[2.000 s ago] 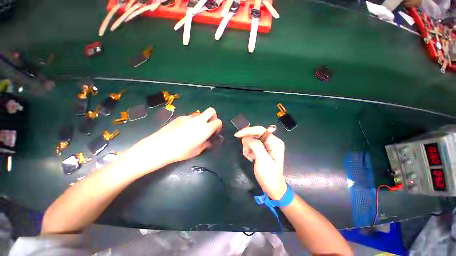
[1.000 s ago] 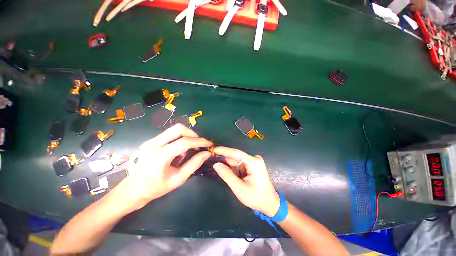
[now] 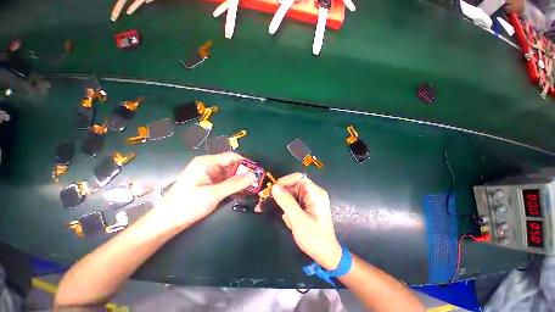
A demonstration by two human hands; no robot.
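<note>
My left hand [image 3: 204,189] holds a small red-edged watch body [image 3: 251,175] above the bench, its inner parts facing up. My right hand [image 3: 304,210] pinches an orange flex cable [image 3: 266,190] just right of the body. A slim pale tip shows at the right fingers; the rest of that tool is hidden. Whether the cable is joined to the body cannot be told. A blue wrist strap [image 3: 338,265] is on my right wrist. A small dark plug [image 3: 241,208] lies on the bench below the watch body.
Many display modules [image 3: 159,129] with orange tails lie at left. Two more [image 3: 299,148] [image 3: 358,148] lie beyond my right hand. Watch bodies [image 3: 128,39] [image 3: 426,93] lie past the seam. A red tray [image 3: 255,6] holds strapped watches. A power supply [image 3: 517,213] and blue mat [image 3: 440,237] are right.
The hands first came together around the parts. The watch body now shows open between them, with the right fingers on the orange cable. The camera view has shifted slightly.
</note>
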